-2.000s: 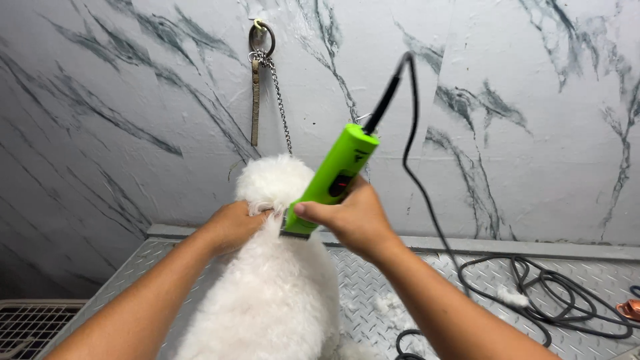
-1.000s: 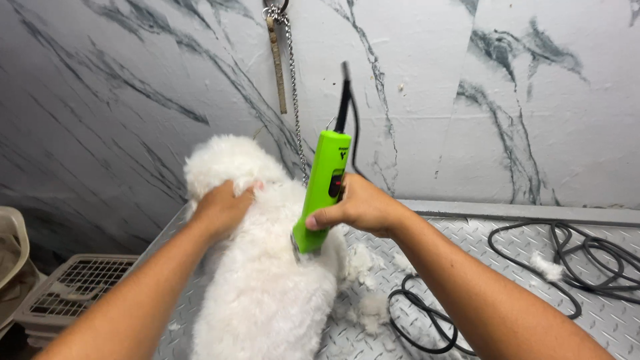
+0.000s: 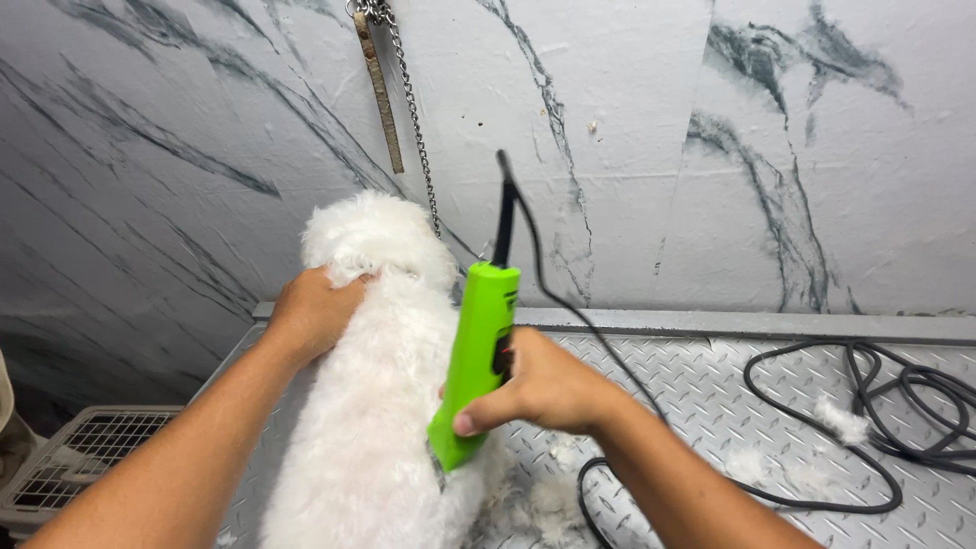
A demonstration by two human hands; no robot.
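Observation:
A fluffy white dog (image 3: 374, 412) stands on a metal table, its back toward me and its head facing the wall. My left hand (image 3: 316, 313) holds the dog at the neck, with fingertips sunk in the fur below the head. In my right hand (image 3: 534, 389) is a bright green corded electric clipper (image 3: 476, 343), held upright with its blade end down against the right side of the dog's back. The black cord rises from the clipper's top and loops down behind my right forearm.
Coiled black cable (image 3: 862, 381) and tufts of cut white fur (image 3: 839, 419) lie on the diamond-plate table (image 3: 648, 374). A chain (image 3: 412, 107) and a strap (image 3: 377, 91) hang at the marble-patterned wall. A pet carrier with a grid (image 3: 72, 457) stands at lower left.
The clipper in my right hand has moved from the dog's neck down along its back. My left hand stays at the neck. The dog's head was turned further left one second ago.

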